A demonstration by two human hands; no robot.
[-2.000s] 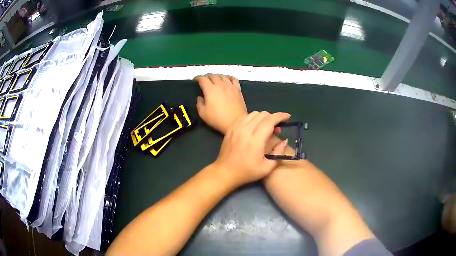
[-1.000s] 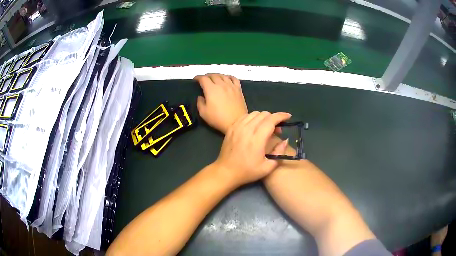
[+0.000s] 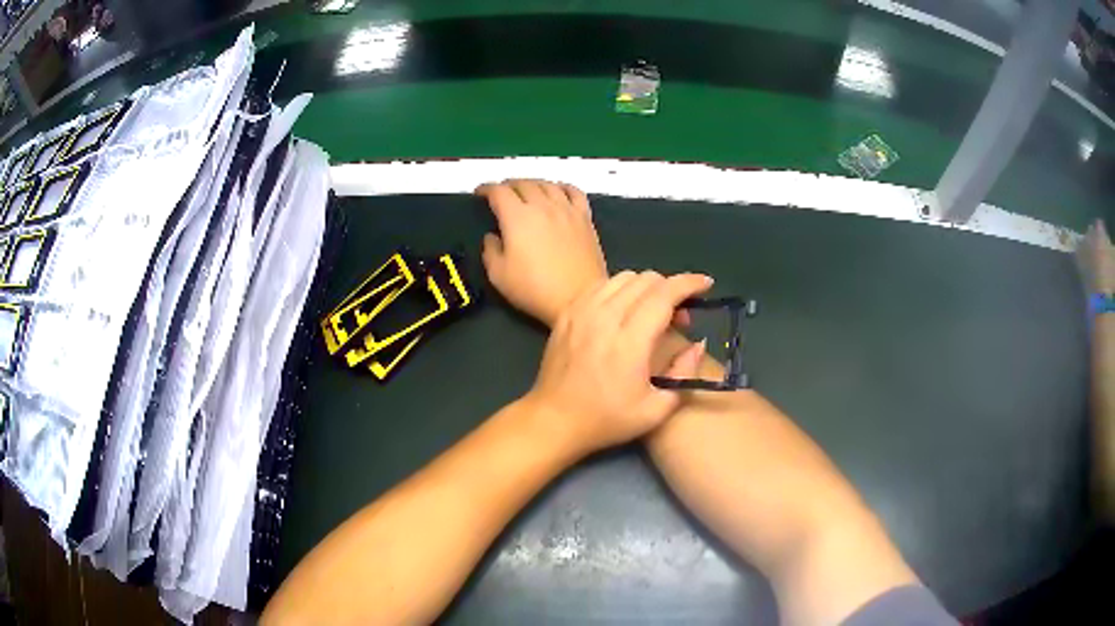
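Note:
My forearms are crossed over the dark bench top. My left hand (image 3: 618,355) lies on top of my right forearm and holds a thin black plastic frame (image 3: 737,345) between thumb and fingers. The frame's open side faces the palm, and part of it is hidden by the fingers. My right hand (image 3: 538,251) reaches out to the left, palm down on the bench with its fingertips at the white rail, and appears empty. Several yellow-edged black frames (image 3: 397,320) lie overlapped on the bench left of my right hand.
A tall pile of white interleaving sheets (image 3: 232,355) and black-edged trays stands at left. Beyond the white rail (image 3: 734,187), small circuit boards (image 3: 637,89) lie on the green conveyor belt (image 3: 514,122). A grey post (image 3: 1009,116) rises at right. Another person's arm (image 3: 1104,367) shows at the right edge.
My hands and the held frame have barely moved. Circuit boards on the belt have shifted right, and another is now nearer the middle. The other person's arm has come up at the right edge.

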